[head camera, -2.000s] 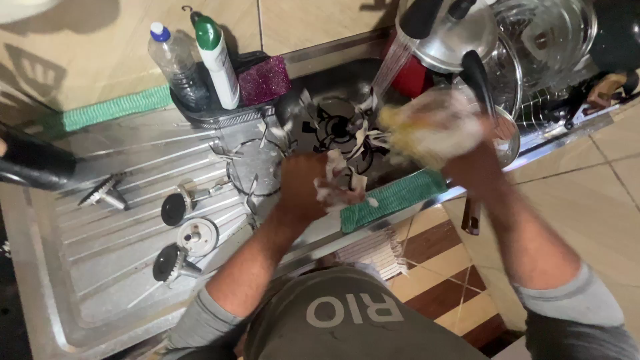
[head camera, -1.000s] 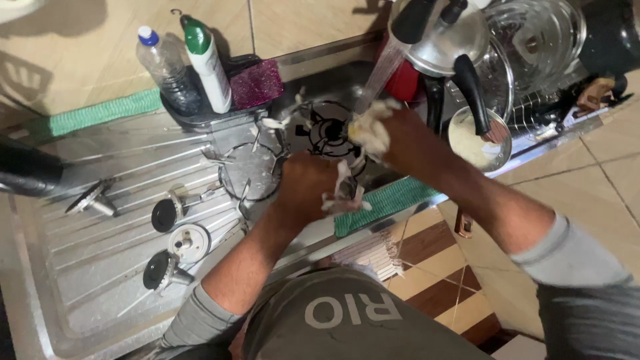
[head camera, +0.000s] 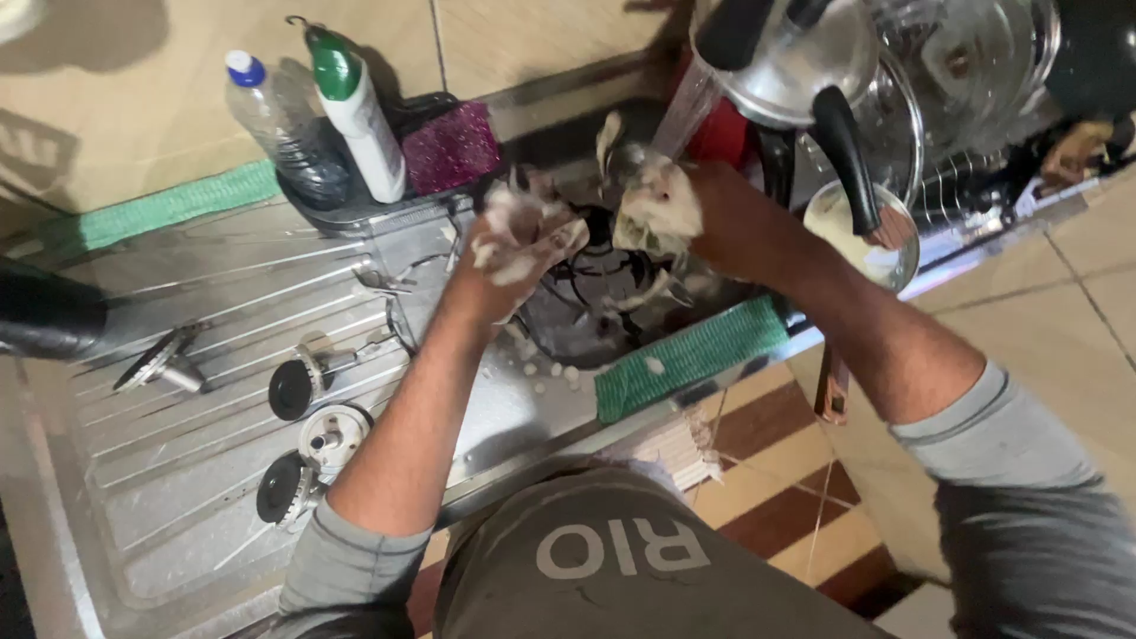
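White foam covers much of my left hand (head camera: 506, 257), which is over the left part of the sink basin; blur and foam hide whether its fingers hold anything. My right hand (head camera: 732, 222) grips a foamy, yellowish sponge (head camera: 658, 209) beside the running water (head camera: 688, 111). Below and between the hands, a black stove grate (head camera: 612, 275) is in the dark basin, partly hidden by suds. Another wire grate (head camera: 390, 284) rests at the drainboard's edge, partly behind my left arm. Several burner parts lie on the ribbed steel drainboard, among them a black-capped burner (head camera: 293, 389) and a pale burner base (head camera: 335, 435).
Behind the drainboard stand a clear plastic bottle (head camera: 288, 129), a green-capped white bottle (head camera: 359, 124) and a purple scouring pad (head camera: 453, 146). Green mesh cloth (head camera: 692, 355) covers the front rim. A metal pot (head camera: 790, 62) and glassware crowd the right, beside a pale-filled pan (head camera: 843, 231).
My left hand has moved away from my body, toward the back of the sink. My right hand still has the foamy sponge. Drops of foam now show on the steel beside the basin.
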